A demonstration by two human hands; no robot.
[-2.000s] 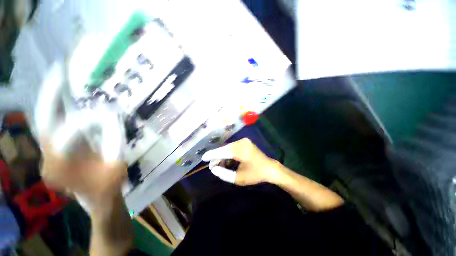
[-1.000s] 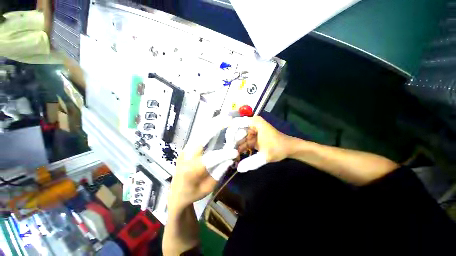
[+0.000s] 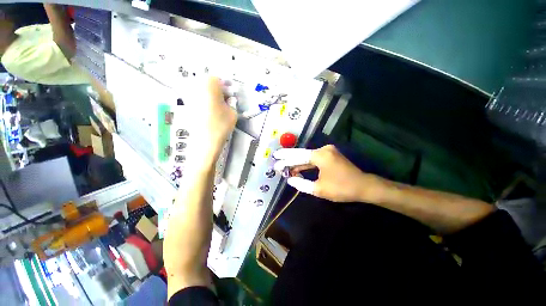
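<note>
My right hand [image 3: 335,174], with white finger cots, is at the machine's front edge and pinches a small glossy dark shell [image 3: 287,172] between thumb and finger. My left hand [image 3: 220,113] is over the machine bed [image 3: 143,89], left of the blue-gripped tools [image 3: 262,107]. Its fingertips are blurred, so its grip cannot be told. My left forearm covers part of the fixture. A row of shells [image 3: 181,146] shows on the fixture beside the light-green clamp bar [image 3: 164,132]. Loose shells [image 3: 176,174] lie at the row's near end.
A red emergency stop [image 3: 288,140] and control buttons [image 3: 264,188] line the front edge. A white sheet [image 3: 323,30] overhangs the green bench [image 3: 443,42] at upper right. A person in a pale yellow top [image 3: 42,54] is at upper left. Cartons and a red bin stand at lower left.
My left hand has moved away from my right hand, up across the fixture onto the bed. My right hand has shifted slightly down and right. A person has come into view at upper left.
</note>
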